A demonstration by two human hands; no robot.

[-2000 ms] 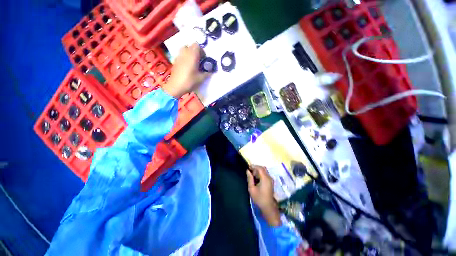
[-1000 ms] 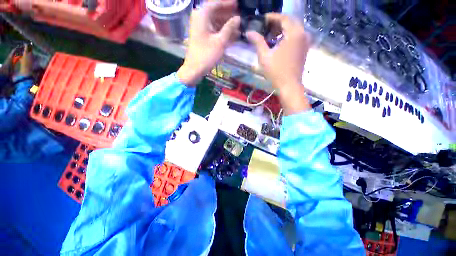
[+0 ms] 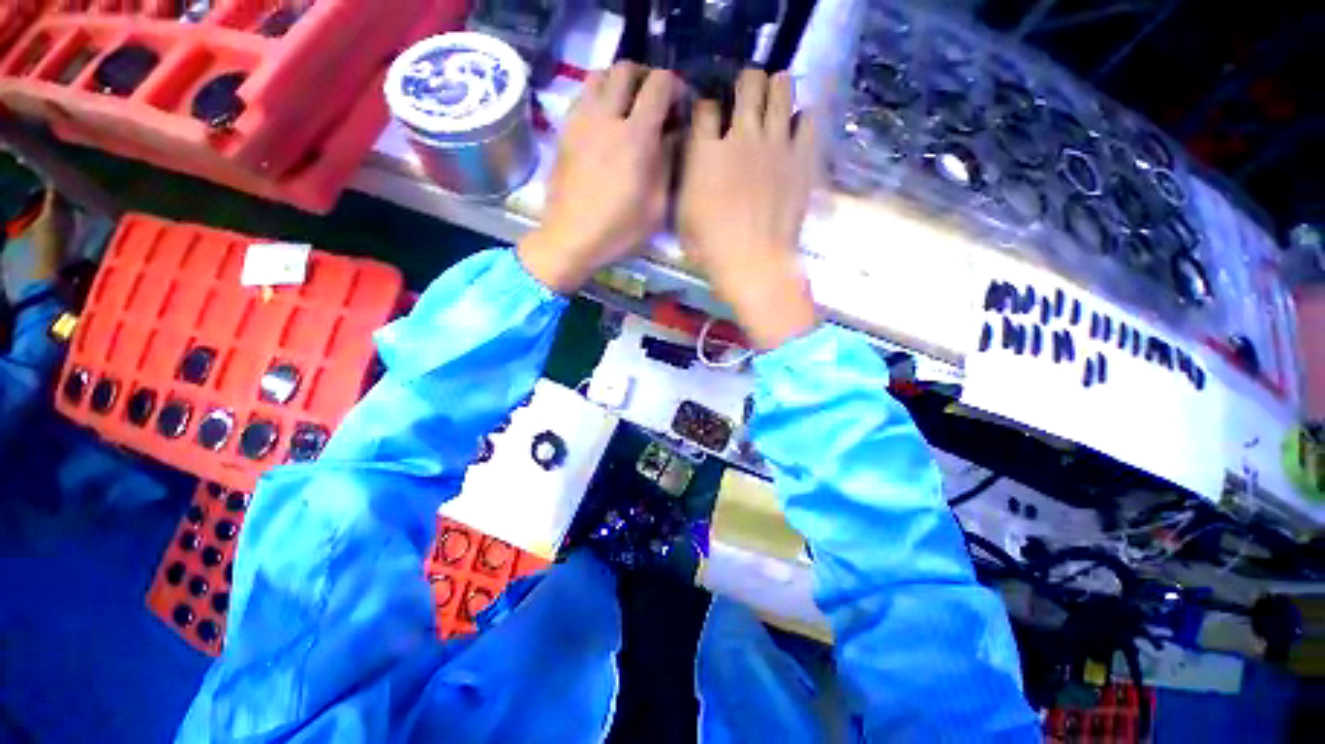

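Observation:
A black press or clamping fixture (?) (image 3: pixel 715 37) with upright posts stands on the raised shelf at the top centre. My left hand (image 3: pixel 618 175) and my right hand (image 3: pixel 748 196) are side by side at its front, backs up, fingers pointing into it. My fingertips are hidden against the dark fixture, so whether they hold a part cannot be seen. A round silver tin (image 3: pixel 465 116) with a patterned lid stands to the left of my left hand.
A clear blister tray (image 3: pixel 1017 160) of rings lies right of the fixture, beside white paper (image 3: pixel 1090 400) with short rows of black parts. Red trays (image 3: pixel 233 342) are at the left. Below are a white sheet (image 3: pixel 549 502) and a yellow mat (image 3: pixel 756 516). Another person's hand shows at the far left.
Two seconds ago my left hand was over the white sheet and my right at the mat. Both then rose to the shelf. Since one second ago they have moved closer together, with fingers into the fixture.

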